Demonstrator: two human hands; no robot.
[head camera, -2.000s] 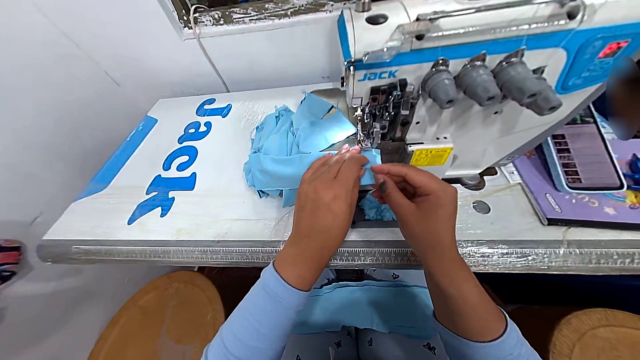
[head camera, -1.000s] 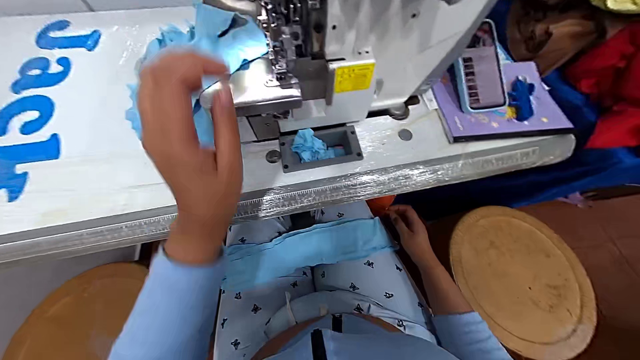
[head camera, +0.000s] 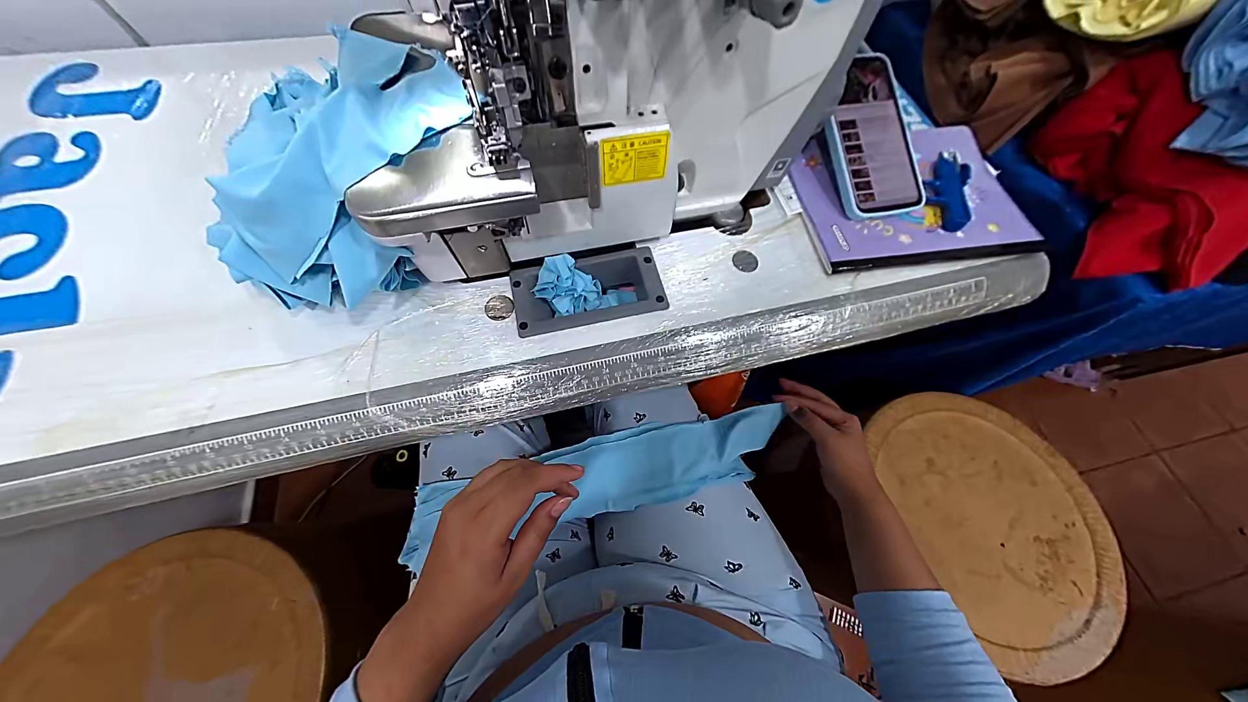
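A light-blue fabric strip (head camera: 653, 468) lies across my lap below the table edge. My right hand (head camera: 824, 429) grips its right end between thumb and fingers. Over the strip's left part is my left hand (head camera: 507, 526), thumb and fingertips a little apart; whether it touches the cloth is not plain. More light-blue fabric pieces (head camera: 302, 185) are heaped on the table, one reaching to the presser foot area of the overlock sewing machine (head camera: 624, 88). A crumpled light-blue scrap (head camera: 568, 285) sits in the grey recessed tray (head camera: 639, 310) in front of the machine.
A phone (head camera: 882, 146) rests on a purple notebook (head camera: 936, 244) at the table's right. Red fabric (head camera: 1150, 185) and brown fabric (head camera: 994, 78) lie on a blue cloth beyond. Round wooden stools (head camera: 994, 536) stand on both sides. A printed ruler runs along the table edge (head camera: 624, 366).
Both hands have left the cloth at the machine. My left hand has come down from above the table to the strip on my lap, and my right hand has lifted the strip's right end.
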